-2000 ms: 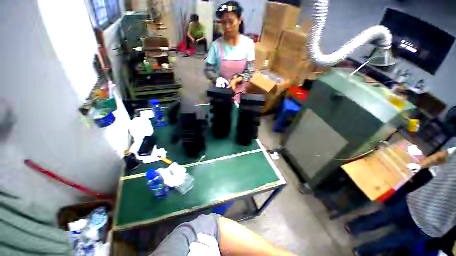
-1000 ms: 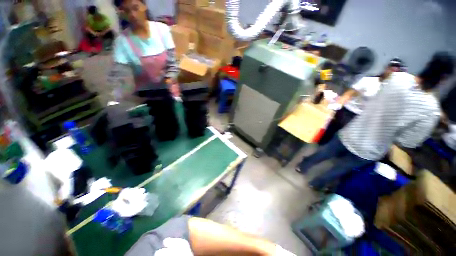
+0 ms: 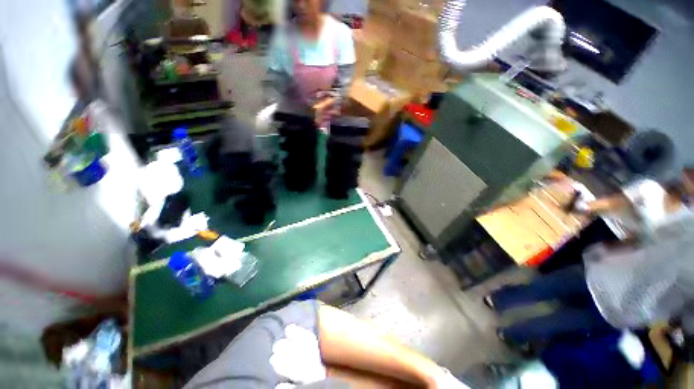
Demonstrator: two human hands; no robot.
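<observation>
Dark stepped stacks of black housings stand on the green-topped bench: one at the left, one in the middle, one at the right. A crumpled white cloth or tissue, clear film, a small orange stick and a blue-capped bottle lie nearer. My bare forearm runs from a grey sleeve toward the lower right. A bit of white shows at its wrist, and its hand is cut off by the bottom edge. Neither of my hands is visible.
A person in a pink apron stands behind the bench. A grey-green machine cabinet stands right, beside a brown board. People in light tops are at the far right. A bin with crumpled plastic is at the lower left.
The view swung right, then back left; it is blurred. My forearm stays along the bottom. The apron person's head is now partly cut off at the top. The stacks look unchanged on the bench.
</observation>
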